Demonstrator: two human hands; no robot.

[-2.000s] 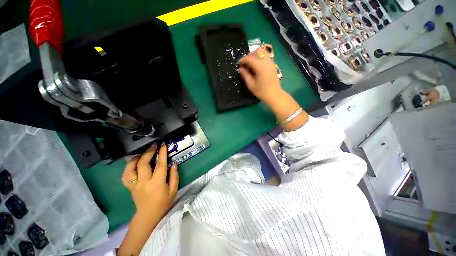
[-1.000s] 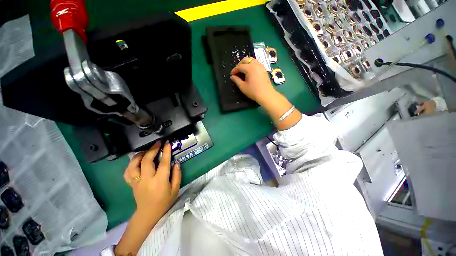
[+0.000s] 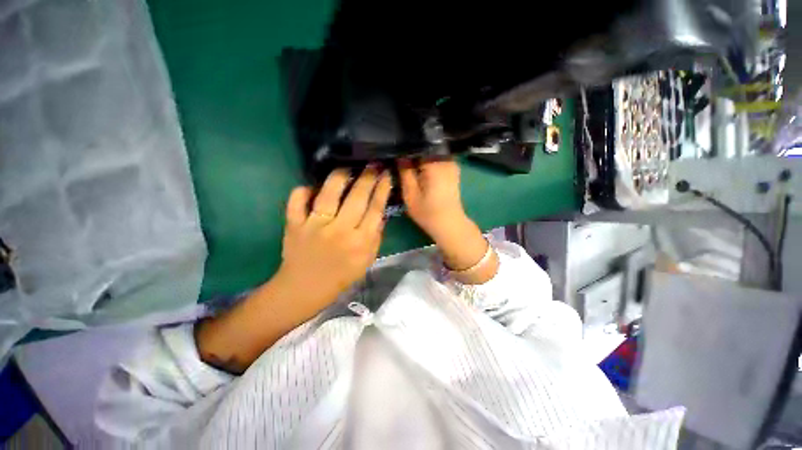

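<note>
The black toggle press (image 3: 396,79) fills the top middle, blurred, with its silver linkage stretching to the upper right. My left hand (image 3: 339,224) lies at the press foot with its fingertips at the nest. My right hand (image 3: 433,198) is beside it, fingertips at the same place under the press edge. A small bit of the fixture nest (image 3: 394,211) shows between the hands. What the fingertips touch or hold is hidden and blurred.
The left blister tray (image 3: 88,167) lies at the left, with a black case at its edge. Right of the press are the parts tray (image 3: 514,158), partly hidden, loose coppery frames (image 3: 552,138) and the right blister tray (image 3: 645,141). A cable and grey cabinets are at the right.
The view has turned and shifted. My right hand has left the parts tray and come to the press foot beside my left hand. The red handle is out of view.
</note>
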